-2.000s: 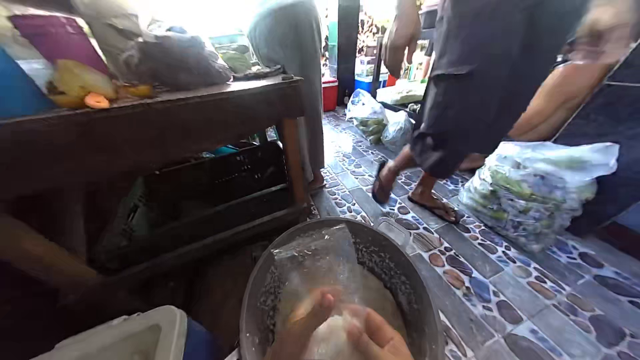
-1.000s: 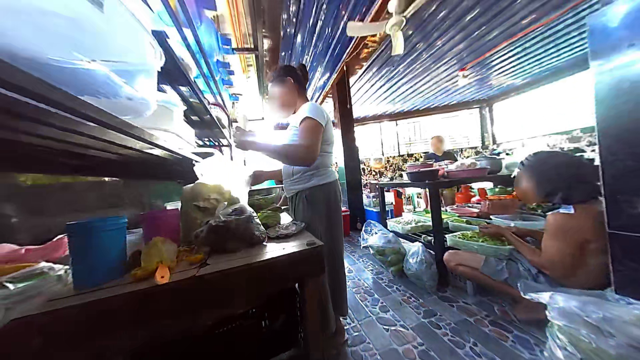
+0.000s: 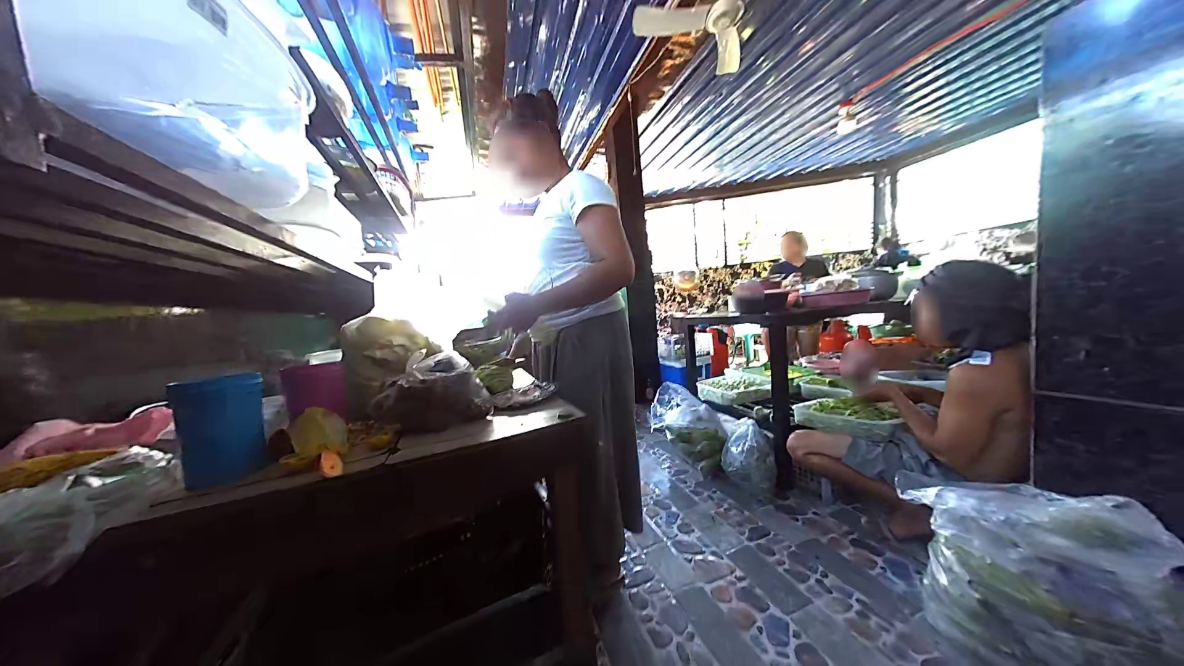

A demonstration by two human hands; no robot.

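Observation:
Neither my left hand nor my right hand shows in the head view now, so what they hold is hidden. On the wooden table (image 3: 462, 462) at the left stand a blue plastic cup (image 3: 217, 430) and a purple container (image 3: 314, 388). Beside them lie a yellowish vegetable piece (image 3: 317, 431), a dark plastic bag (image 3: 433, 400) and a fuller pale bag (image 3: 379, 356). A person in a white shirt (image 3: 583, 240) stands at the table's far end, hands over some green produce.
A clear plastic bag of vegetables (image 3: 1054, 573) sits on the patterned floor (image 3: 731, 583) at the lower right. Behind it a person (image 3: 980, 407) sits low by trays of greens (image 3: 851, 416). Further bags (image 3: 689, 425) rest near a dark table (image 3: 786, 314). A shelf (image 3: 185, 222) overhangs the left side.
The view has swung up from the floor; two seconds ago my hands were over a large pot with a clear plastic bag, now out of view. The person walking on the right then is not seen walking now.

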